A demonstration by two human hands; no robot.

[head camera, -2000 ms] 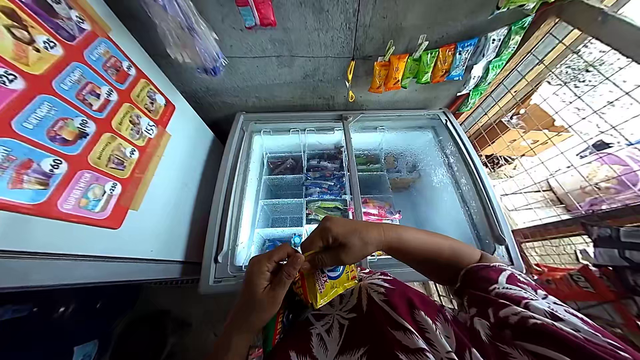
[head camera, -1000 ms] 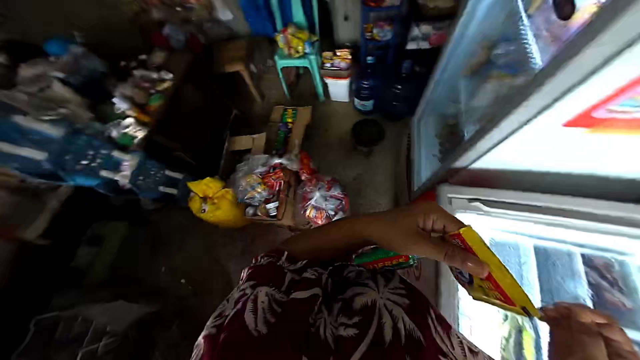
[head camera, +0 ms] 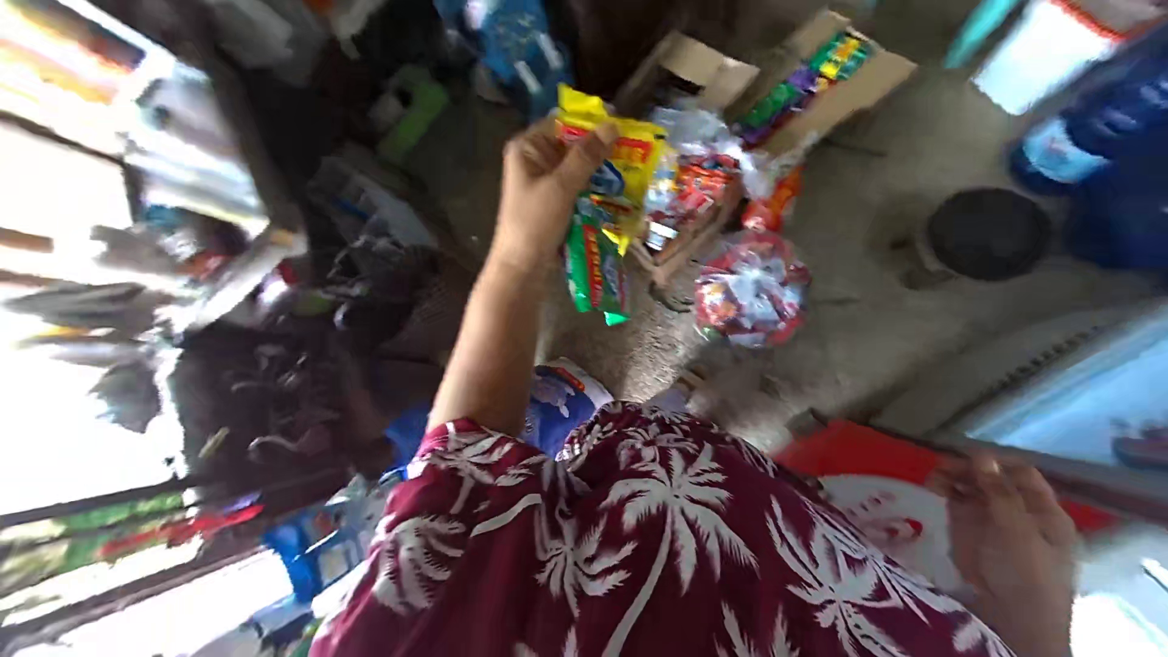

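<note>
My left hand (head camera: pixel 547 178), upper middle, is shut on a yellow packet (head camera: pixel 630 169) with red and blue print. A green packet with a red panel (head camera: pixel 598 269) hangs just below it, against the yellow one; whether they are joined I cannot tell. My right hand (head camera: pixel 1008 538) is blurred at the lower right, over the red and white printed side of a cabinet (head camera: pixel 876 497). No item shows in it, and its fingers look loosely spread.
Beyond the packets are an open cardboard box (head camera: pixel 844 100) with colourful packs, a clear bag of red packets (head camera: pixel 703 187) and a knotted plastic bag (head camera: pixel 753 287) on the floor. A dark round stool or lid (head camera: pixel 985 233) and a blue water bottle (head camera: pixel 1063 151) stand at right.
The view has swung strongly. My right hand, at the far end of the yellow packet one second ago, is now away from it. My left hand still holds that packet, now with the green one showing below.
</note>
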